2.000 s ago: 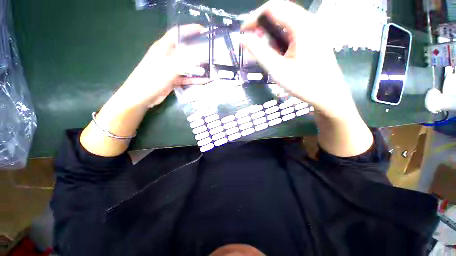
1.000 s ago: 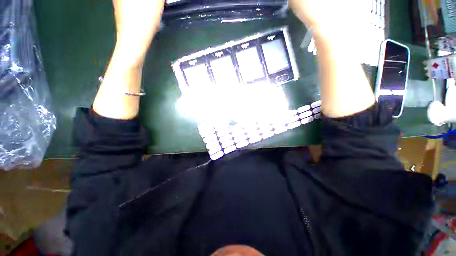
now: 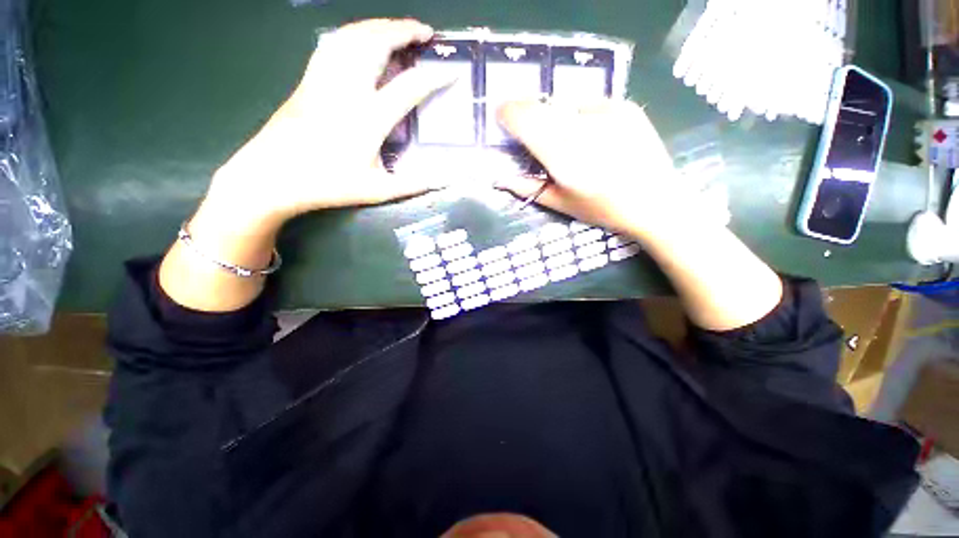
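Observation:
A black-framed panel (image 3: 515, 52) with bright pale windows lies in front of me, its lower part washed out by glare. My left hand (image 3: 337, 137) holds the panel's left end, with fingers and thumb around it. My right hand (image 3: 599, 158) lies over the panel's lower right part, fingertips on or just above it. A thin dark curved thing shows by its lower fingers (image 3: 534, 195); whether it is a tool is unclear. The sticker sheet (image 3: 494, 275) with rows of white ovals lies at the near bench edge, below the hands.
A fanned pile of bright white sheets (image 3: 762, 58) lies at the far right. A smartphone in a pale blue case (image 3: 848, 152) lies to its right, near a white round object (image 3: 927, 238). Crinkled clear plastic (image 3: 32, 210) lies at the left edge. A cardboard box (image 3: 868, 331) is below the bench.
Both hands have come back from the far edge onto the panel. The panel now lies straighter and farther from me. The dark glossy pile at the far edge is out of view.

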